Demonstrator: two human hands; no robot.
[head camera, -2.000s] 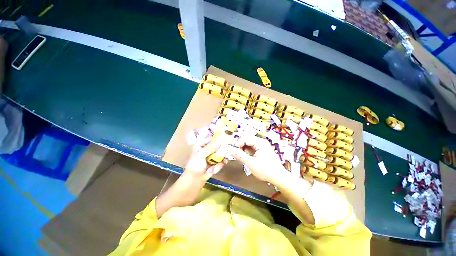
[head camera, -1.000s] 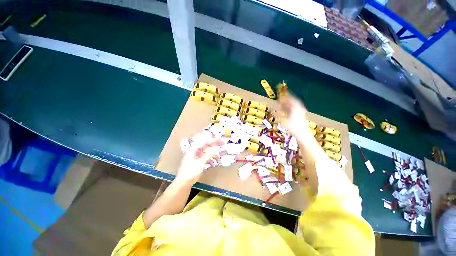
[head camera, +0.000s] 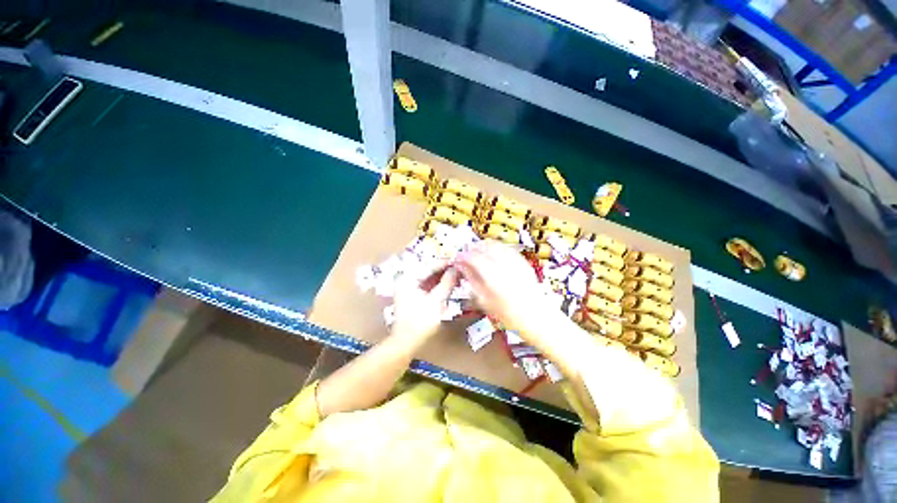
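Yellow toy car bodies (head camera: 605, 280) lie in rows on a brown cardboard sheet (head camera: 356, 265). A loose heap of white wired components (head camera: 479, 332) with red and dark wires lies in front of them. My left hand (head camera: 423, 303) and my right hand (head camera: 489, 278) meet over the heap, with fingertips close together. What they hold is too small and blurred to tell.
On the conveyor belt (head camera: 472, 128) lie a car body with a wire (head camera: 607, 198), a slim yellow part (head camera: 559, 185) and more yellow pieces. A pale post (head camera: 368, 88) stands ahead. A spare wired pile (head camera: 812, 378) is at right, a phone-like device (head camera: 47, 110) at left.
My right hand has come back from the belt to my left hand over the heap. A car body with a wire now lies on the belt, and the belt pieces have shifted right.
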